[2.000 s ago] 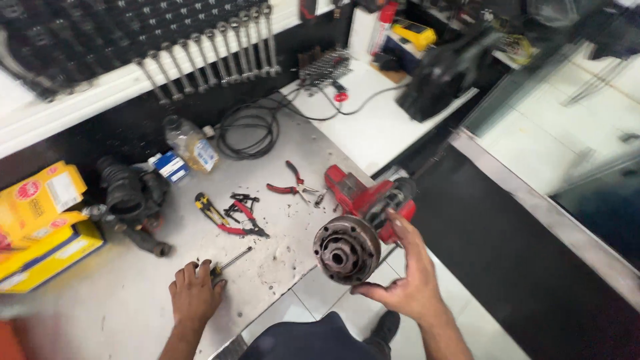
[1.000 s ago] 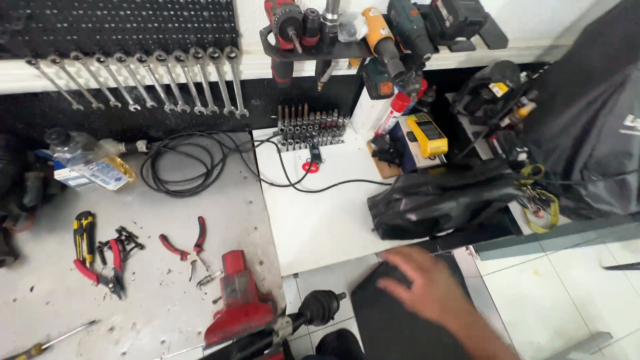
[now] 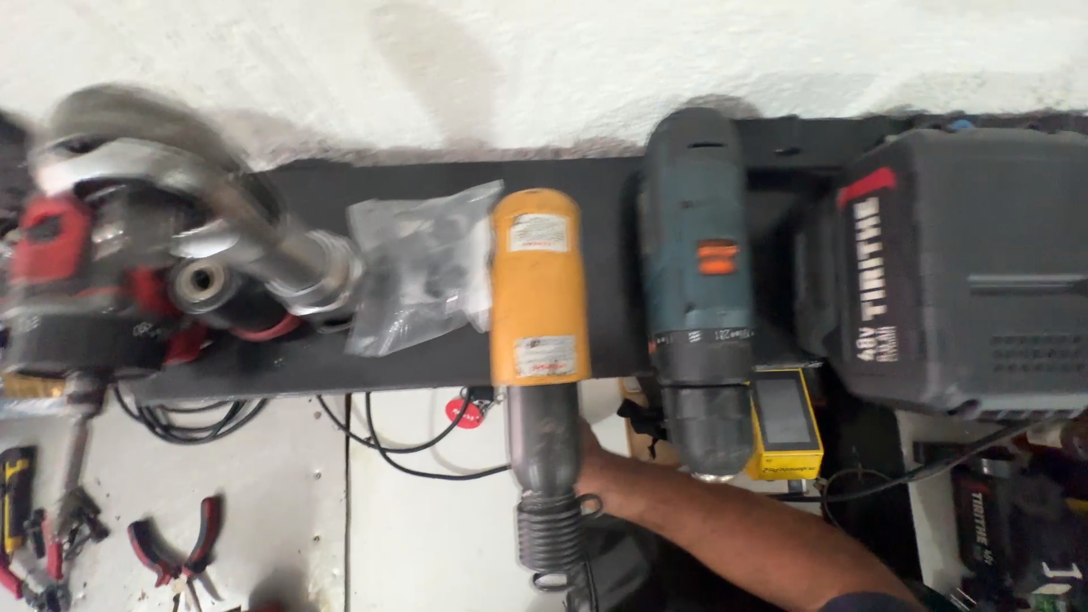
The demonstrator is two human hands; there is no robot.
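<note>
My right hand (image 3: 592, 472) reaches beneath the black tool shelf (image 3: 608, 340). Its fingers are mostly hidden behind the yellow air hammer (image 3: 540, 289), so what they touch cannot be told. That air hammer hangs nose down with a coil spring at its end. To its right hangs a blue-grey cordless drill (image 3: 701, 289), and left of it lies a clear plastic bag (image 3: 421, 263) of dark parts. A blurred red and black power tool (image 3: 85, 297) is at the far left. My left hand is out of the frame.
Red-handled pliers (image 3: 178, 544) and a yellow and black cutter (image 3: 15, 501) lie on the metal bench (image 3: 289, 518). Black cable (image 3: 399, 463) crosses the white worktop (image 3: 425, 527). A large black battery tool (image 3: 960, 272) fills the shelf's right end; a yellow device (image 3: 786, 425) sits below.
The view has swung up close to the shelf. My right hand, on a round metal part two seconds ago, is now under the shelf. My left hand has gone from view.
</note>
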